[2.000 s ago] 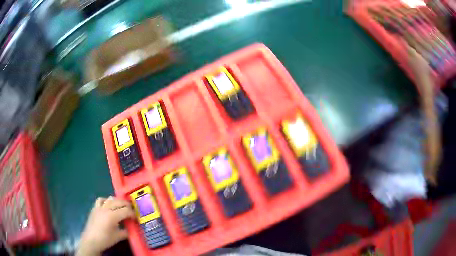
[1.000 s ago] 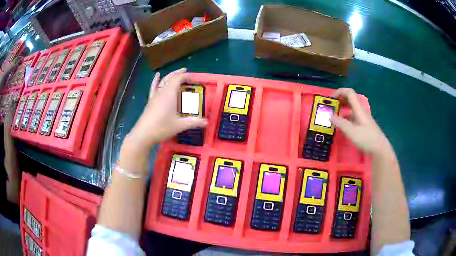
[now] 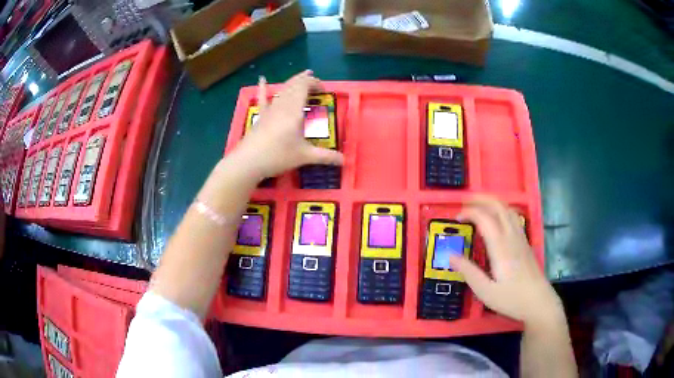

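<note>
A red-pink tray [image 3: 347, 322] with ten pockets lies in front of me. It holds keypad phones, yellow around lit screens, face up. Top-row third and fifth pockets are empty. My left hand [image 3: 284, 122] grips the second top-row phone [image 3: 320, 136], thumb on its right side; it partly hides the first phone. My right hand [image 3: 506, 262] has thumb and fingers on the right edge of the fourth bottom-row phone [image 3: 442, 284], and mostly hides the fifth. Whether either phone is raised is hard to tell.
Two open cardboard boxes stand beyond the tray, left [image 3: 240, 46] and right [image 3: 421, 44], with small packets inside. A dark pen [image 3: 436, 77] lies behind the tray. Stacked trays [image 3: 131, 148] with beige-backed phones are at left; more trays [image 3: 89, 310] are lower left.
My left hand has moved from the first to the second top-row phone. My right hand has moved from the fourth top-row phone down to the fourth bottom-row phone. The boxes appear higher in view.
</note>
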